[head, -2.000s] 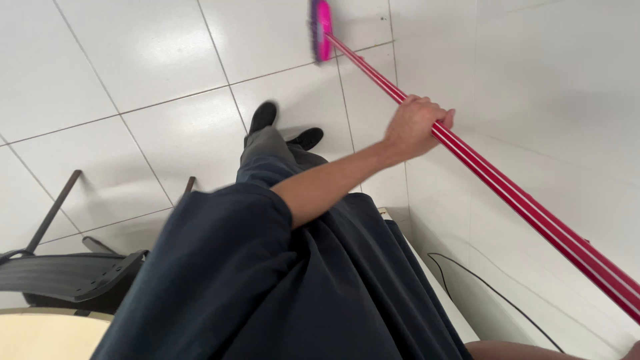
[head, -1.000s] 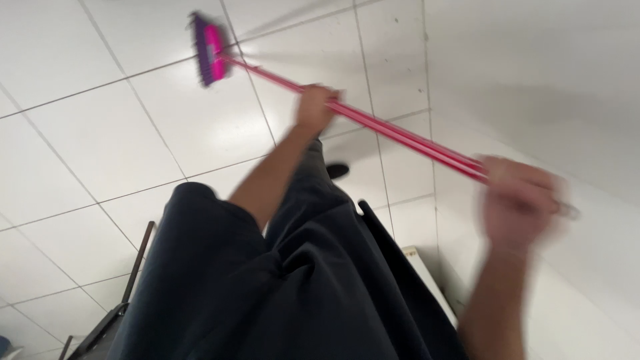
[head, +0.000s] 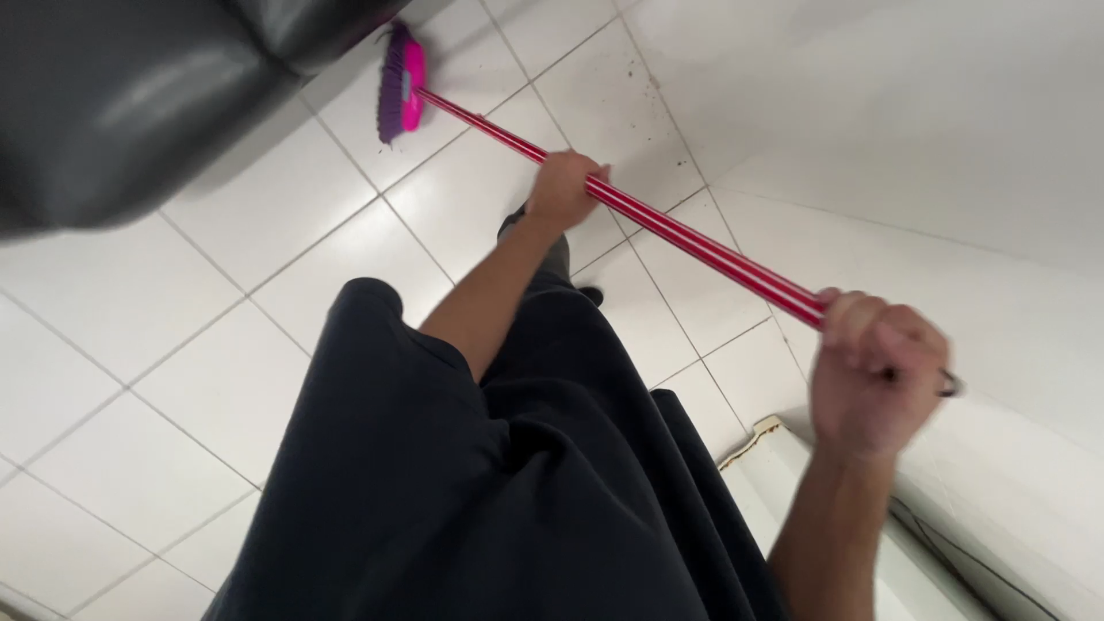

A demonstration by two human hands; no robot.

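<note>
A broom with a red, white-striped handle (head: 707,250) runs from the upper left to the lower right of the head view. Its pink head with purple bristles (head: 402,86) rests on the white tiled floor, beside a black padded piece of furniture. My left hand (head: 565,188) is wrapped around the middle of the handle. Around the handle's upper end closes my right hand (head: 880,371), with a small dark loop sticking out beyond it. Dark specks of dirt (head: 634,99) lie on the tiles near the wall, to the right of the bristles.
Black padded furniture (head: 147,103) fills the upper left. A pale wall (head: 931,129) borders the floor on the right. At the lower right stands a white object with a worn, brownish edge (head: 759,435), and a dark cable (head: 975,561) runs beside it.
Two seconds ago only one hand was seen on the handle; now both grip it. The black padded furniture has come into view as the view shifted.
</note>
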